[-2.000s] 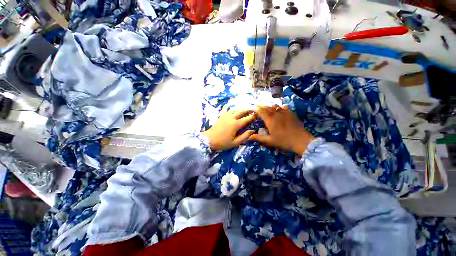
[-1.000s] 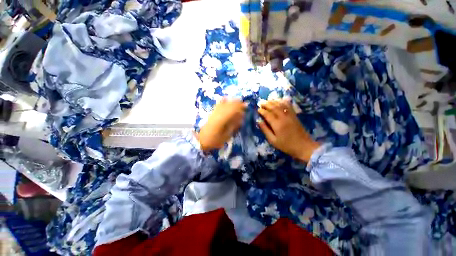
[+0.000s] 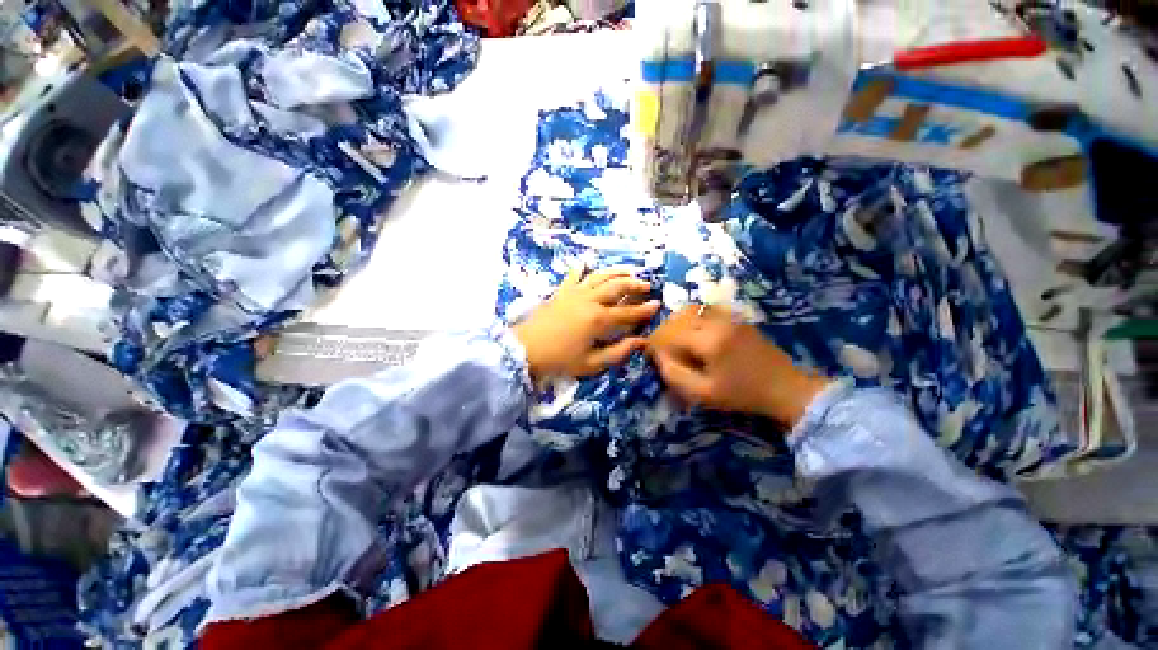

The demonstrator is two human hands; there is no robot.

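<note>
The blue floral garment piece (image 3: pixel 889 298) lies under the machine head and is bunched in front of the needle and to its right. My left hand (image 3: pixel 587 326) lies on the cloth with its fingers spread, left of the needle line. My right hand (image 3: pixel 724 362) has bent fingers pinching the cloth just in front of the needle; it is slightly blurred. The presser foot area (image 3: pixel 686 191) sits above both hands at the bright spot, and the cloth passes beneath it. The seam itself is too blurred to make out.
The white sewing machine (image 3: pixel 787 114) spans the upper right, with a red-handled tool (image 3: pixel 971 52) on top. A heaped pile of floral and pale cloth (image 3: pixel 229 191) lies at left. A ruler-marked table edge (image 3: pixel 343 353) runs between. Plastic-wrapped items (image 3: pixel 76 425) are at lower left.
My left hand has gone from blurred and raised-looking to flat with spread fingers. My right hand's fingers have curled in on the cloth. The view has tilted up since one second ago.
</note>
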